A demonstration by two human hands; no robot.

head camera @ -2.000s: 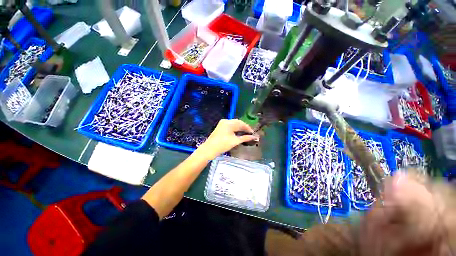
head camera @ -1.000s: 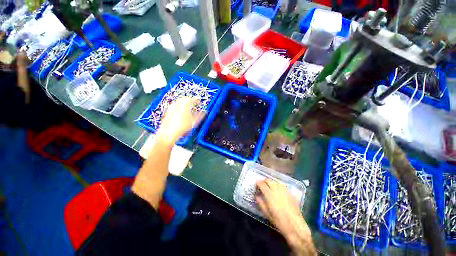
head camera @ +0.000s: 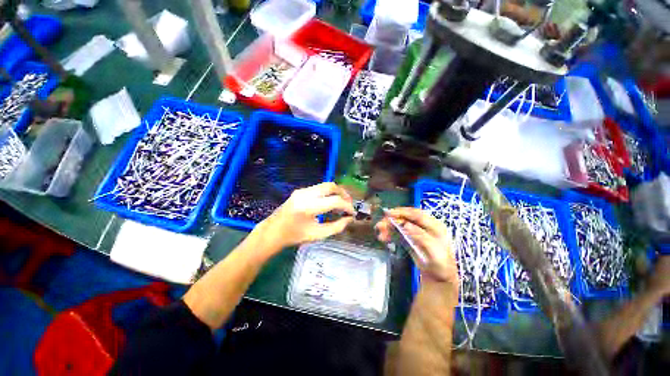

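My left hand (head camera: pixel 312 213) is at the small metal fixture (head camera: pixel 363 210) under the press head, fingertips closed together; what they hold, if anything, is too small to tell. My right hand (head camera: pixel 424 239) is just right of the fixture and pinches a thin silver rod (head camera: pixel 404 236), which slants down across the fingers. The hand press (head camera: pixel 441 95) stands above and behind the hands. Its wrapped lever (head camera: pixel 525 246) slopes down to the right, with no hand of mine on it. A clear plastic box (head camera: pixel 339 282) with thin small pieces lies just below my hands.
A blue tray of rods (head camera: pixel 175 163) and a blue tray of small dark pieces (head camera: pixel 279 170) stand left. Blue trays of rods (head camera: pixel 464 246) stand right of the press. Red trays (head camera: pixel 334 45) are behind. Another person's forearm (head camera: pixel 638 312) shows at the right edge. A red stool (head camera: pixel 73 345) is below left.
My left hand has moved from the rod tray to the fixture. My right hand has moved from the clear box to beside the fixture and now holds a rod. The camera view has shifted.
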